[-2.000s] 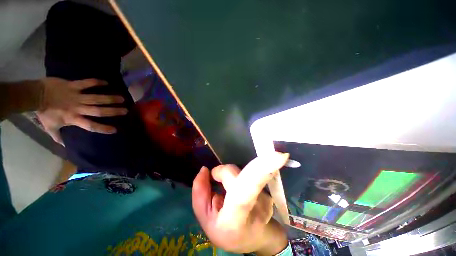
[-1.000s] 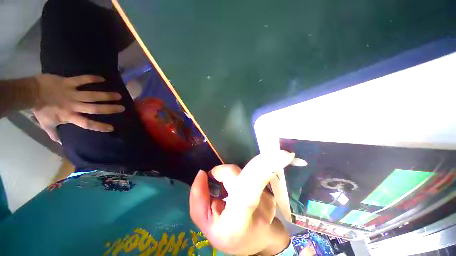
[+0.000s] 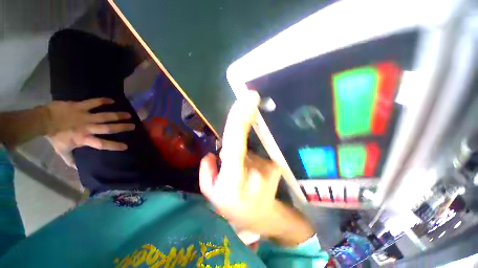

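A white digital scale (image 3: pixel 293 55) stands on the dark green bench at the right, its front corner near the middle. Its dark display panel has lit green, red and blue windows, with a row of white and red keys below. My right hand (image 3: pixel 246 178) is blurred at the scale's near edge. Its index finger reaches onto the white rim beside a small pale spot, and its thumb stands apart. Some of its fingers are curled or hidden. My left hand (image 3: pixel 91 125) lies empty and palm down on my dark-clothed thigh, fingers spread.
The bench's thin wood-coloured edge (image 3: pixel 162 69) runs diagonally from upper left to the middle. A red rounded thing (image 3: pixel 173 144) shows beyond my thigh, below the bench edge. My teal shirt fills the bottom. Blurred equipment and coloured items lie at the lower right.
The scale's corner and my right hand appear further up and left, and the display shows more fully and face-on. The view has also shifted. My left hand stays on my thigh.
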